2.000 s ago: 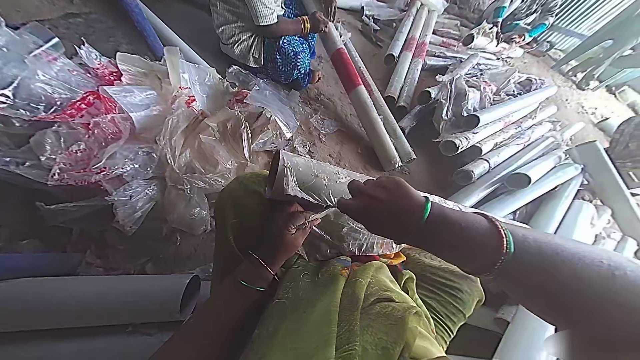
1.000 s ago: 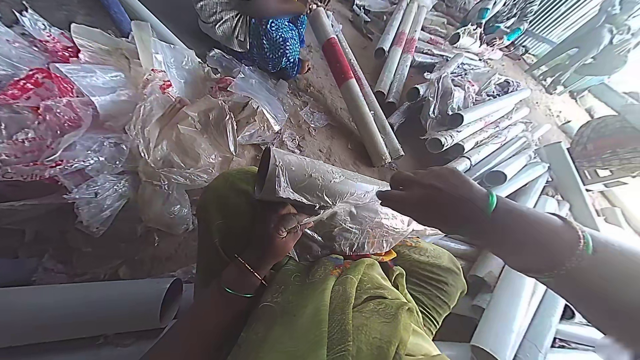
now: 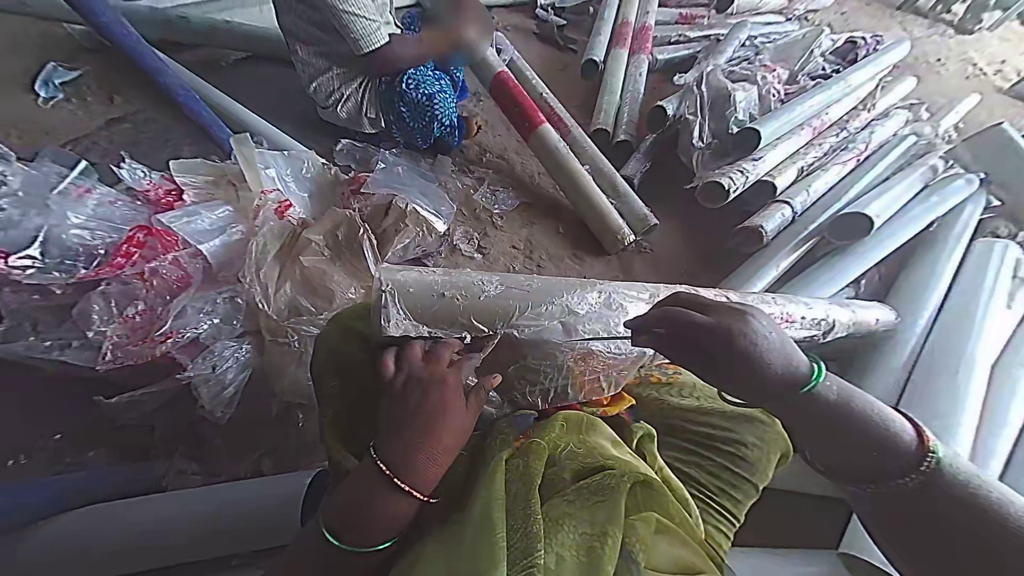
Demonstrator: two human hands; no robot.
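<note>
A pale plastic pipe (image 3: pixel 512 300) wrapped in torn clear film lies across the lap, over green cloth. My left hand (image 3: pixel 432 400) is at the near side of its left end, fingers against the pipe's lower edge and the film, thumb apart; whether it pinches the film is unclear. Loose clear film (image 3: pixel 560 372) hangs below the pipe between my hands. My right hand (image 3: pixel 712 344) is closed at the pipe's right part, with a thin dark tool (image 3: pixel 600 340) reaching left from its fingertips along the film. The tool's kind cannot be told.
Crumpled plastic film (image 3: pixel 184 264) is heaped at left. A person (image 3: pixel 344 64) sits ahead, a hand at a red-banded pipe (image 3: pixel 560 152). More pipes (image 3: pixel 832 96) lie piled at right. A large pipe (image 3: pixel 160 520) is at lower left, and a blue pipe (image 3: pixel 160 72) at upper left.
The wrapped pipe has turned from slanting to nearly level across the lap. My right hand is farther from my left than two seconds ago. The thin tool now shows between them.
</note>
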